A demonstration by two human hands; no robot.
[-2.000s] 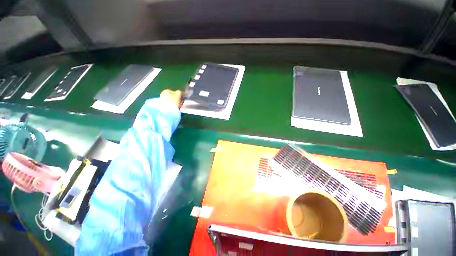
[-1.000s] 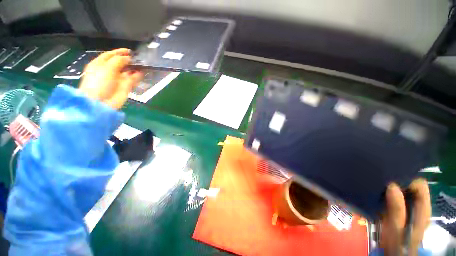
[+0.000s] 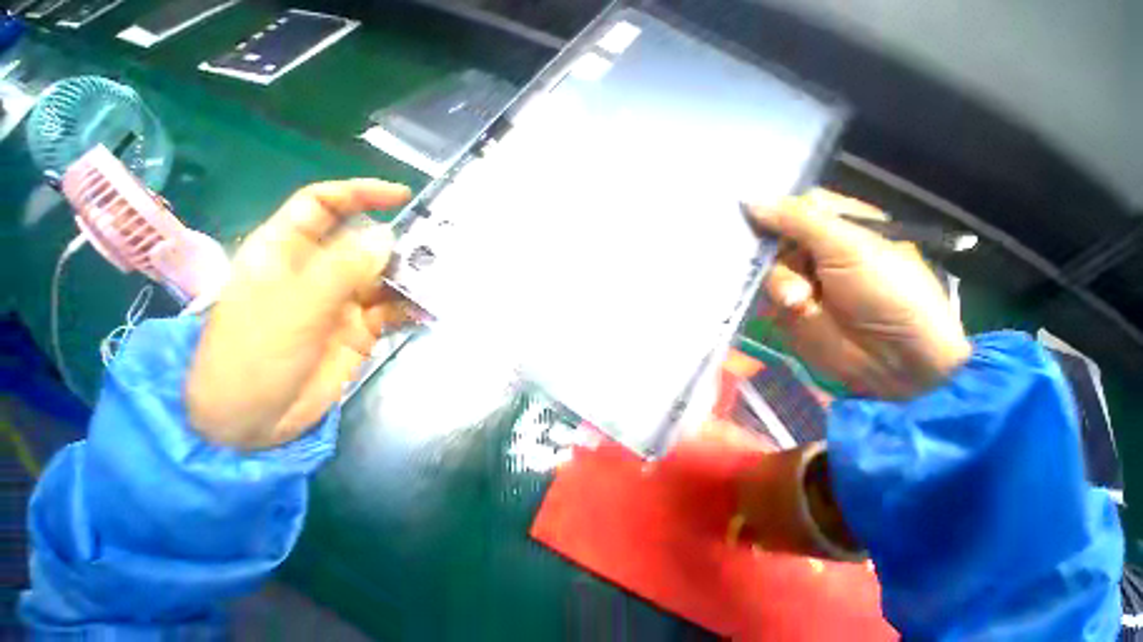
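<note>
A tablet housing (image 3: 602, 238) is held up tilted in front of me, its face washed out by bright glare. My left hand (image 3: 295, 314) holds its left corner, thumb by the camera hole. My right hand (image 3: 859, 289) grips its right edge, and black tweezers (image 3: 909, 232) stick out to the right between the fingers. The orange-red mat (image 3: 639, 527) lies below, with the tan cardboard core (image 3: 796, 499) on it, partly hidden by my right sleeve. The slotted parts sheet (image 3: 783, 408) shows behind the core.
More housings (image 3: 282, 45) lie on white sheets along the green belt at the upper left. One flat housing (image 3: 445, 113) lies behind the held one. A teal fan (image 3: 98, 132) and a pink fan (image 3: 125, 213) with a white cable stand at the left. Another housing (image 3: 1080, 401) is partly visible at the right.
The housing from my left hand is no longer held up separately at the upper left. Both hands are now on one housing, held centrally. The view has shifted, and the fans appear larger.
</note>
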